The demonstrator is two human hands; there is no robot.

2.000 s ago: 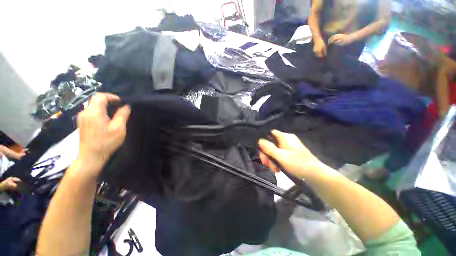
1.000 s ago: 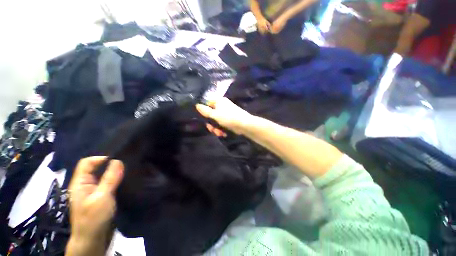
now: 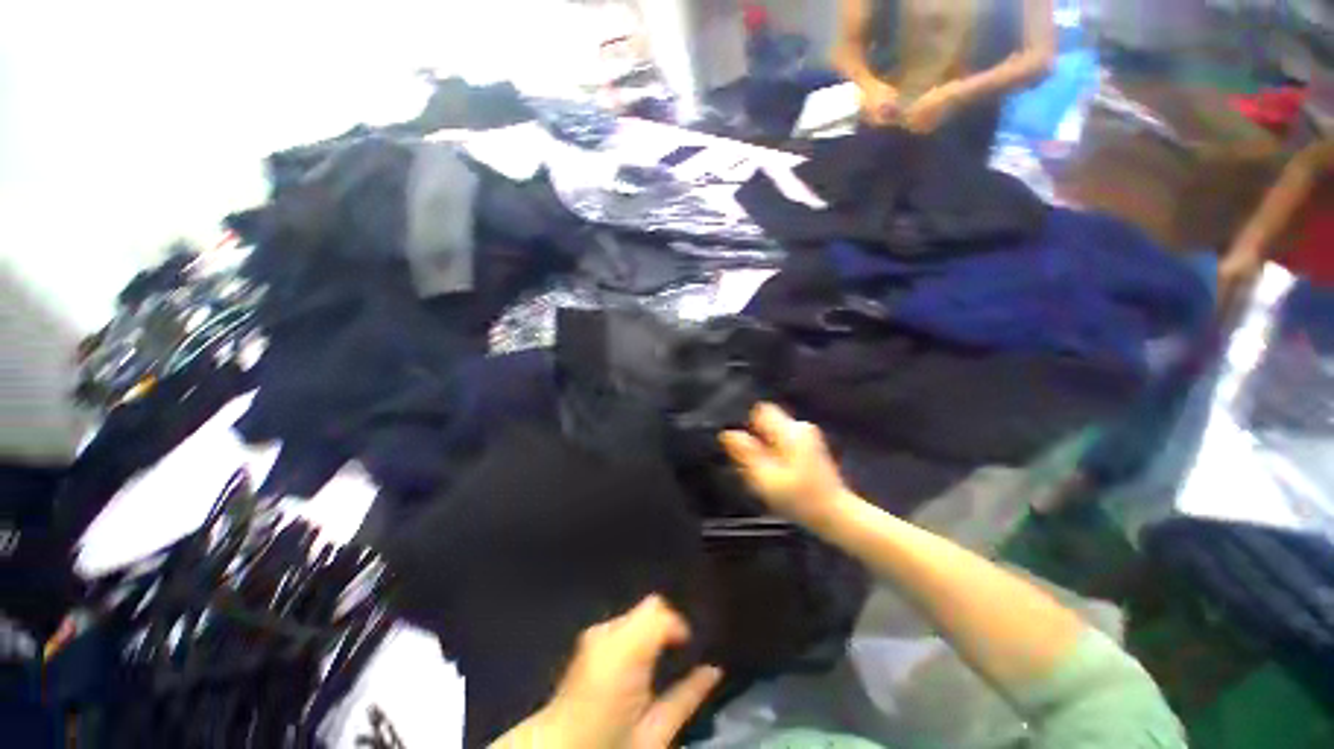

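A black garment (image 3: 549, 549) lies spread and rumpled before me. My left hand (image 3: 622, 680) is low over its near part, thumb and fingers apart, with black cloth showing between them. My right hand (image 3: 786, 465) is at the garment's right side with fingers curled; blur hides whether it pinches cloth. Thin dark hanger bars (image 3: 746, 528) show just below my right hand, partly covered by cloth.
Many black hangers (image 3: 220, 629) lie tangled at left. A dark garment heap (image 3: 344, 293) with a grey strip (image 3: 442, 220) is beyond. Black and navy garments (image 3: 1053, 285) lie right, near clear plastic (image 3: 1273, 424). A person's hands (image 3: 903, 110) work at the far side.
Earlier my right hand held several black hangers over the cloth; now mostly cloth covers the bars. Since one second ago my left hand has moved right and nearer me. The view has shifted.
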